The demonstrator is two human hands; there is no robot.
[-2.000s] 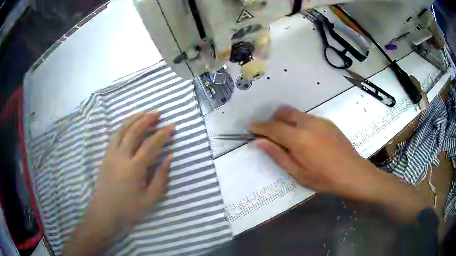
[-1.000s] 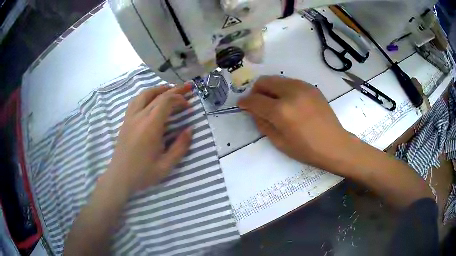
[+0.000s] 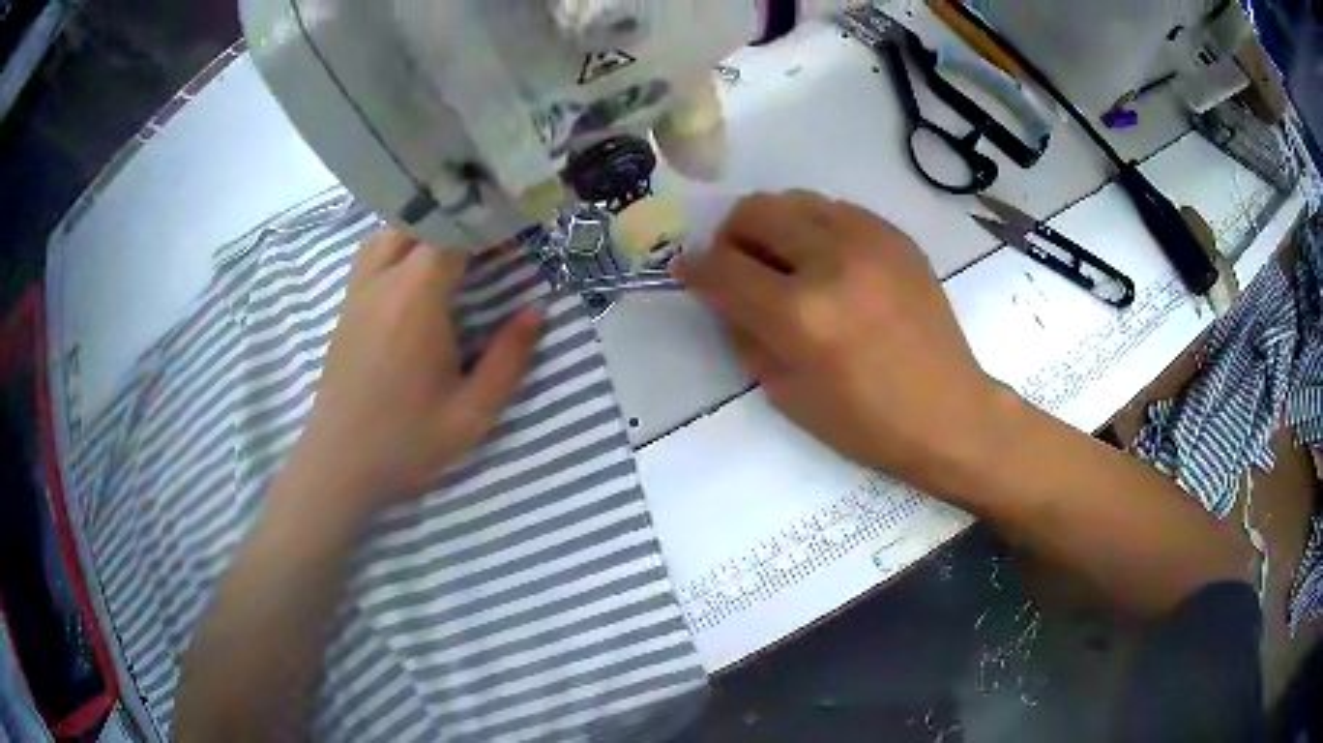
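Note:
The grey-and-white striped fabric piece [image 3: 537, 581] lies flat over the left of the machine table, its upper right edge at the presser foot [image 3: 583, 240]. My left hand [image 3: 414, 370] rests on the fabric just left of the presser foot, fingers apart, its fingertips partly hidden near the machine head. My right hand [image 3: 842, 327] holds silver tweezers [image 3: 639, 280] between thumb and fingers. The tweezers point left, with their tips beside the presser foot at the fabric's edge. Whether the tips touch the fabric cannot be told.
The white sewing machine head [image 3: 421, 109] stands above the work. Black-handled shears [image 3: 958, 145], thread snips [image 3: 1055, 250] and a long black-handled tool [image 3: 1168, 232] lie at the right. Crumpled striped pieces [image 3: 1233, 385] are at the far right. A red-edged frame [image 3: 90, 610] is at the left.
Both hands have moved up toward the presser foot, the right hand bringing the tweezers beside it. The fabric's upper edge has come up to the foot. The machine head appears further left in view.

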